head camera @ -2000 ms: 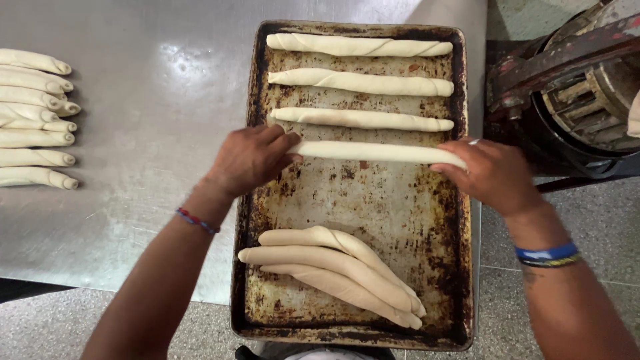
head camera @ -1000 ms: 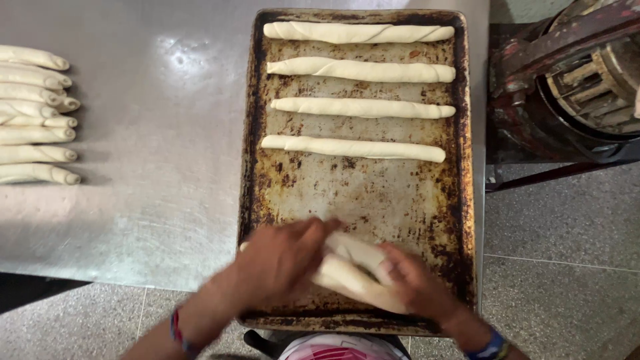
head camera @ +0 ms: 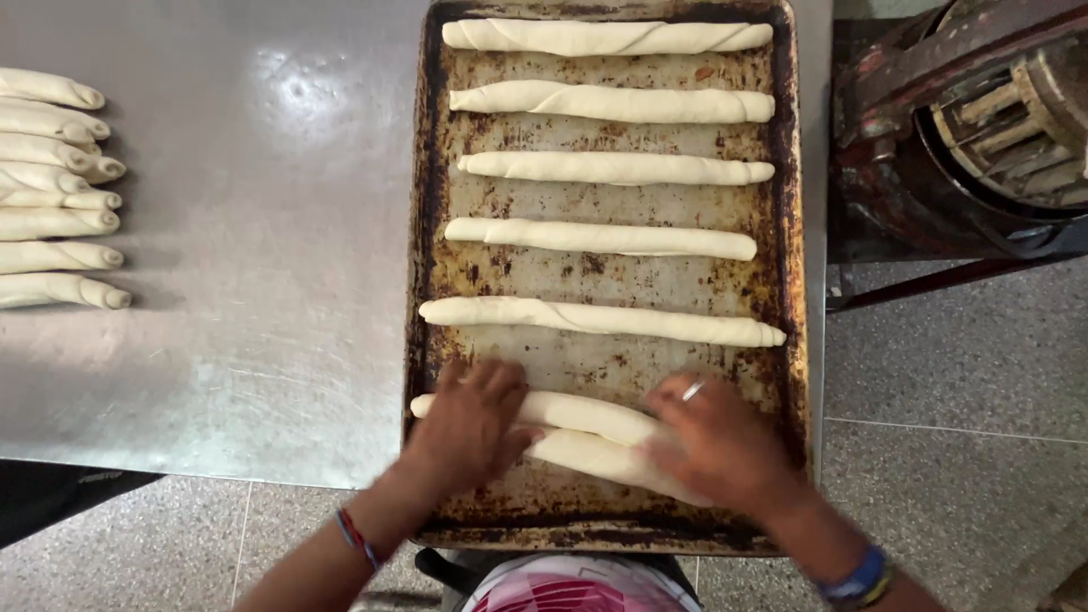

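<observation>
Several rolled dough sticks lie crosswise and spaced apart on a worn metal baking tray (head camera: pixel 595 537); the lowest spaced dough stick (head camera: pixel 603 321) tilts slightly. Below it, two more lie close together near the tray's front: an upper dough stick (head camera: pixel 586 414) and a lower dough stick (head camera: pixel 595 459). My left hand (head camera: pixel 476 421) rests over their left part, its fingers bent on the upper one. Over their right ends is my right hand (head camera: pixel 722 442), blurred and wearing a ring. Both hands touch the dough, but their undersides are hidden, so a firm grip cannot be made out.
On the steel table (head camera: pixel 255 340), more rolled dough pieces (head camera: pixel 55 221) are bunched at the left edge. A dark, worn machine (head camera: pixel 901 170) with a slatted round part stands right of the tray. Speckled floor tiles show around the table.
One more dough stick now lies spaced out below the fourth; two seconds ago three were bunched at the front and my hands were placing the fourth. My hands have moved toward the tray's front.
</observation>
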